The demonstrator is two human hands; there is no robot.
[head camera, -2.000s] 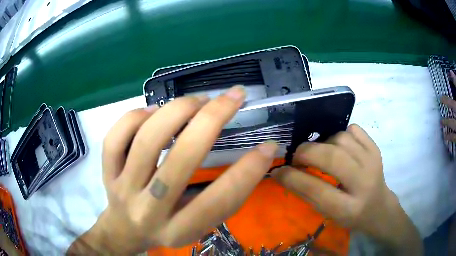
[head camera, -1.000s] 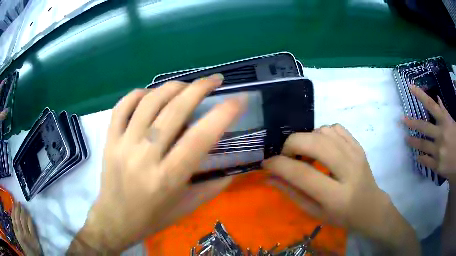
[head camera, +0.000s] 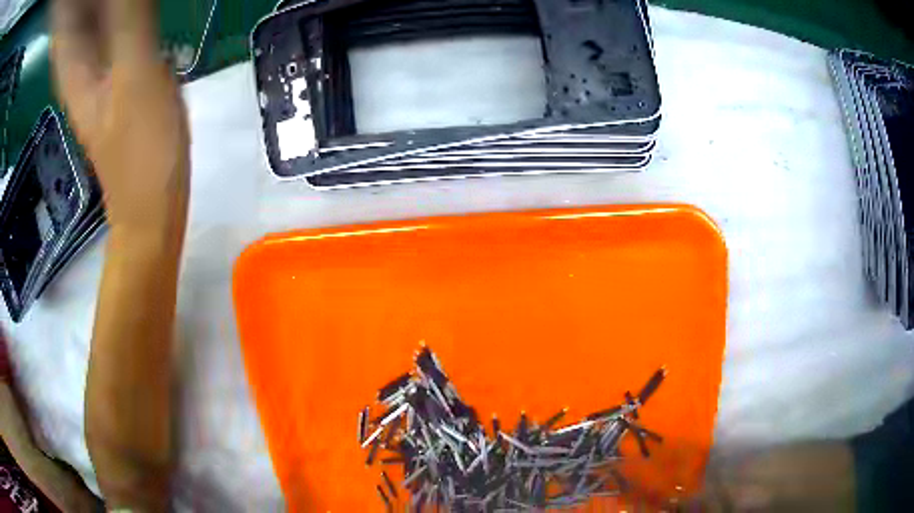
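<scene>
My left hand is blurred at the upper left, its fingers cut off by the top edge; whether it holds anything cannot be told. Just right of it, part of a phone middle frame's rim shows over the green belt. My right forearm lies low at the right; the hand, blurred at the tray's lower right corner, is too unclear to read. The orange parts tray holds a pile of loose side keys. Behind it lies the working stack of frames, the top one slightly turned.
Slanted frames lean at the left, partly behind my left arm. A tight row of frames stands at the far right. White cloth lies beneath, with the green belt behind. Another person's arm shows at the lower left.
The frame held over the tray is gone from there. My left hand has moved to the upper left, my right down to the lower right. The view has shifted, exposing the tray and stack.
</scene>
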